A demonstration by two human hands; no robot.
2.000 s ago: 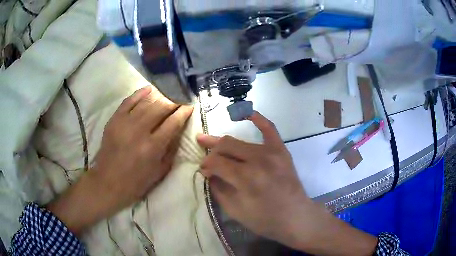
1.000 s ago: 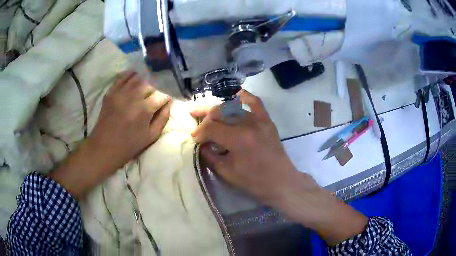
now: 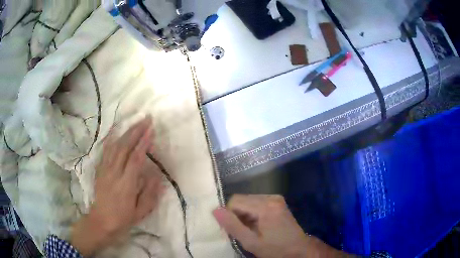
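The cream quilted jacket shell (image 3: 166, 101) fills the left side and lies over the table's front edge. A zipper tape (image 3: 202, 116) runs down its right edge from the needle area. The presser foot and needle area (image 3: 185, 45) sits on the top of that edge under a bright light. My left hand (image 3: 123, 186) lies flat and blurred on the cloth, fingers extended, gripping nothing. My right hand (image 3: 262, 224) is at the lower zipper edge with fingers curled and pinches it between thumb and fingers.
Blue-and-pink thread snips (image 3: 328, 68) lie right of the needle beside brown patches (image 3: 298, 54). A black pad (image 3: 260, 19) is behind. Black cords (image 3: 370, 80) cross the grey edge ruler (image 3: 323, 121). A blue crate (image 3: 403, 176) stands at lower right.
Both hands have moved from beside the needle down towards the wearer, the right one furthest. The view has shifted, so the machine head sits higher and more of the ruler and crate shows.
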